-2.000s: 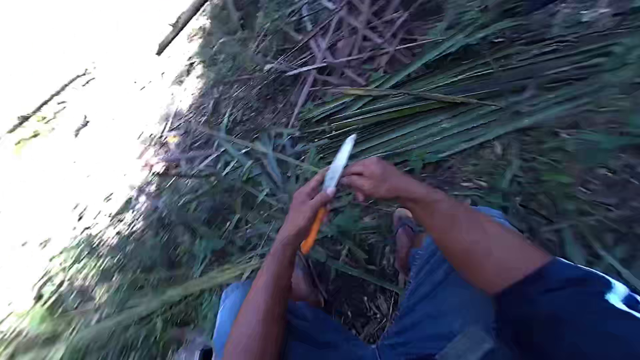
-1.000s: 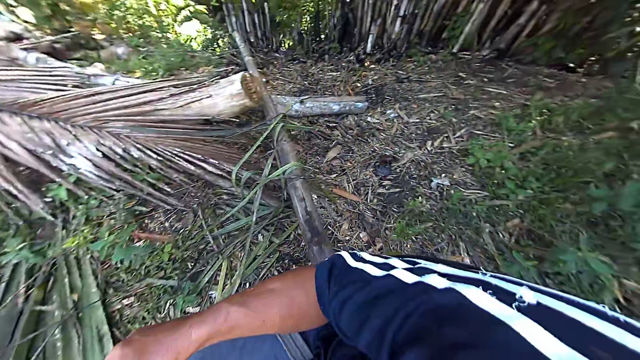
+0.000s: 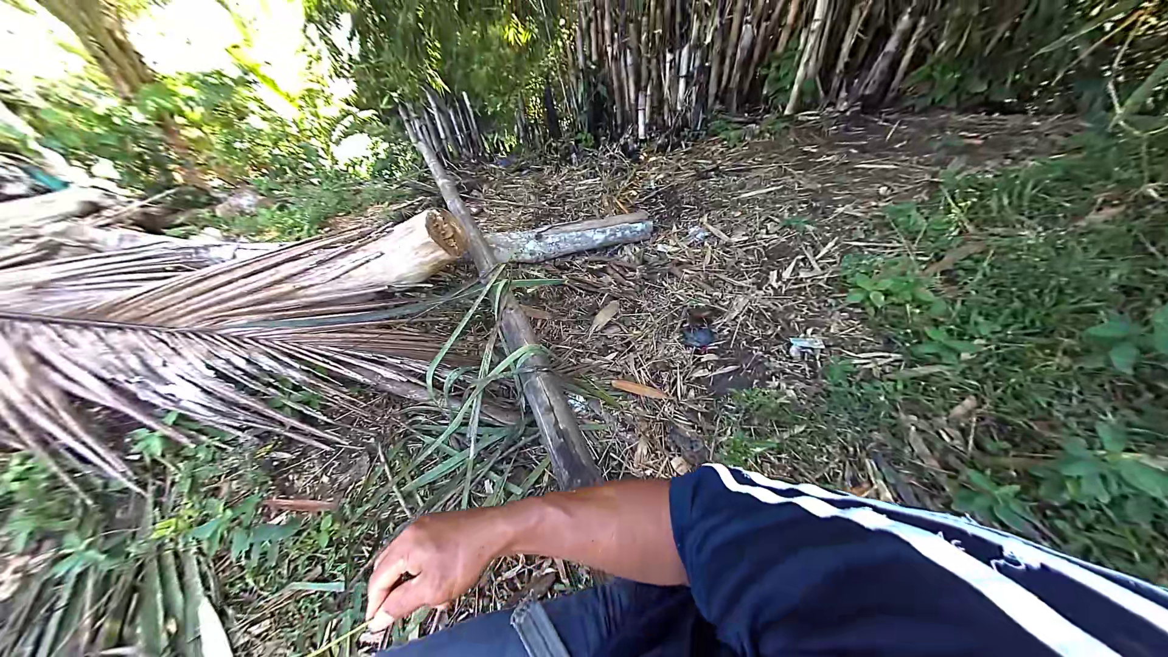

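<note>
My right hand [image 3: 420,570] is at the lower middle, thumb and forefinger pinched on a thin yellow-green plant strip [image 3: 339,640] that runs down to the bottom edge. Its forearm comes in from the right, out of a dark blue sleeve with white stripes. Left of the hand, a pale pointed shape [image 3: 213,630] rises from the bottom edge; whether it is the knife's blade I cannot tell. My left hand is out of view. Long green leaf strips [image 3: 474,392] hang over a wooden pole [image 3: 547,411] just beyond the right hand.
A dried palm frond [image 3: 210,338] lies at the left, against a cut log [image 3: 415,248]. A shorter log [image 3: 575,239] lies beyond the pole. Bamboo stems [image 3: 675,64] stand at the back. Green leaves [image 3: 160,593] lie at the lower left, and low weeds [image 3: 1004,301] grow at the right.
The view has swung far up and over from my lap. Since one second ago, my right hand has come into view at the bottom. The left hand and orange-handled knife, seen two seconds ago, are not clearly visible.
</note>
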